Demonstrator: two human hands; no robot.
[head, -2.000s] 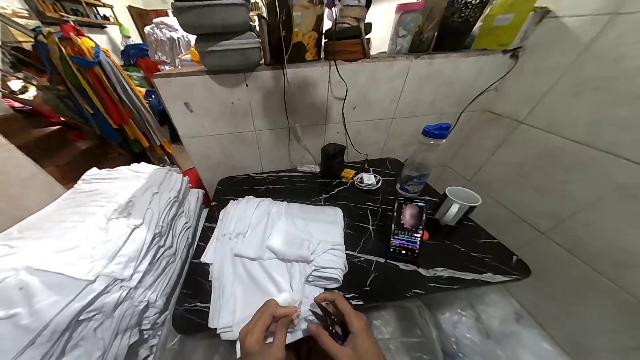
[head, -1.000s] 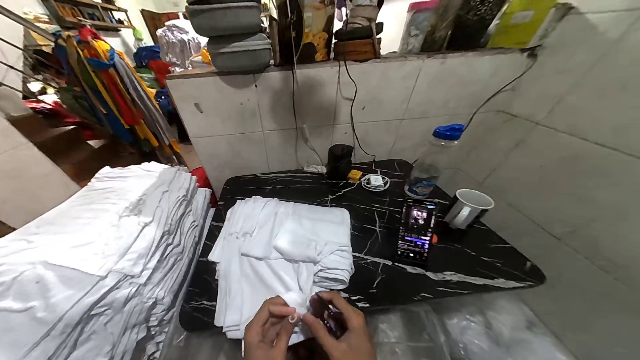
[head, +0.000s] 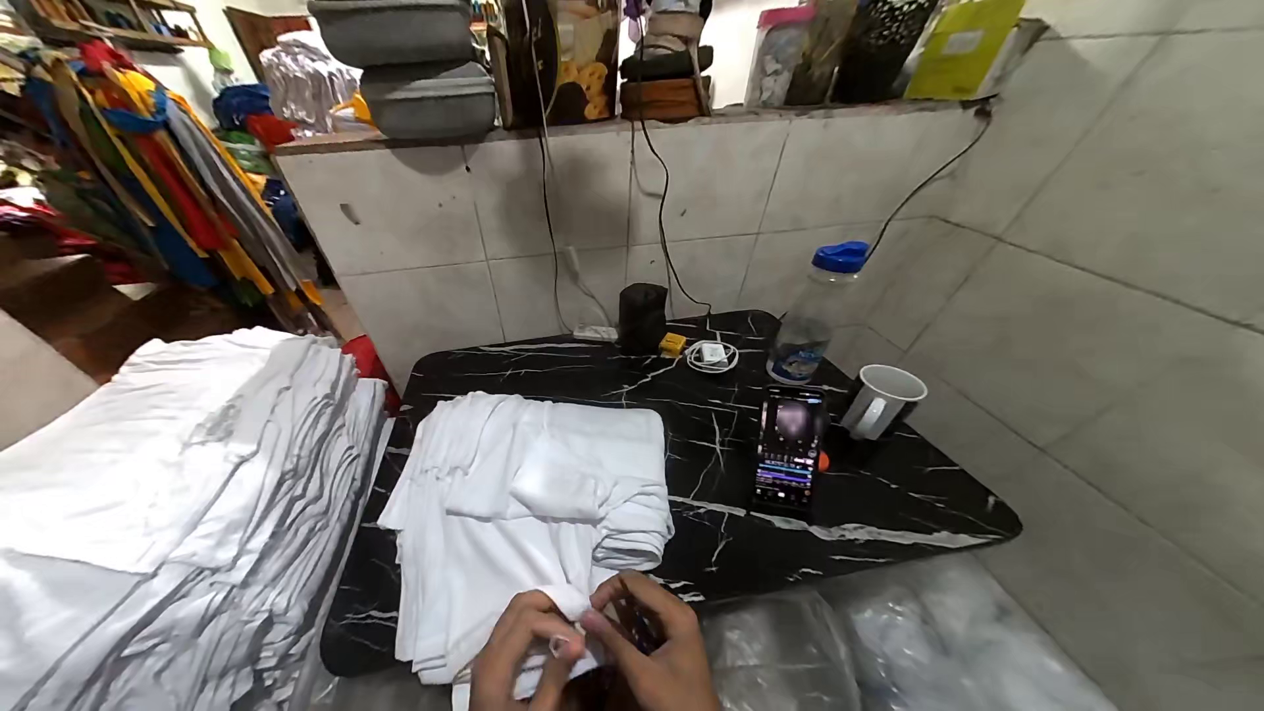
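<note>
White folded garments (head: 553, 454) lie in a pile at the left part of a black marble-patterned table (head: 731, 553). At the pile's near edge, my left hand (head: 528, 647) pinches a bit of the white cloth between thumb and finger. My right hand (head: 652, 642) grips the same cloth from the other side, fingertips close to those of the left. A dark object, partly hidden, sits within my right palm; in the oldest frame it looks like small scissors or thread snips.
A tall stack of white garments (head: 286, 474) stands at left. On the table are a phone (head: 788, 449), a white mug (head: 879, 400), a plastic bottle (head: 805, 326), a coiled white cable (head: 712, 356) and a black pouch (head: 642, 318). Plastic-wrapped bundles (head: 889, 642) lie below the right edge.
The fingertips of both hands have come closer together at the white cloth. The dark tool, plain in my right hand two seconds ago, is now mostly covered by the fingers.
</note>
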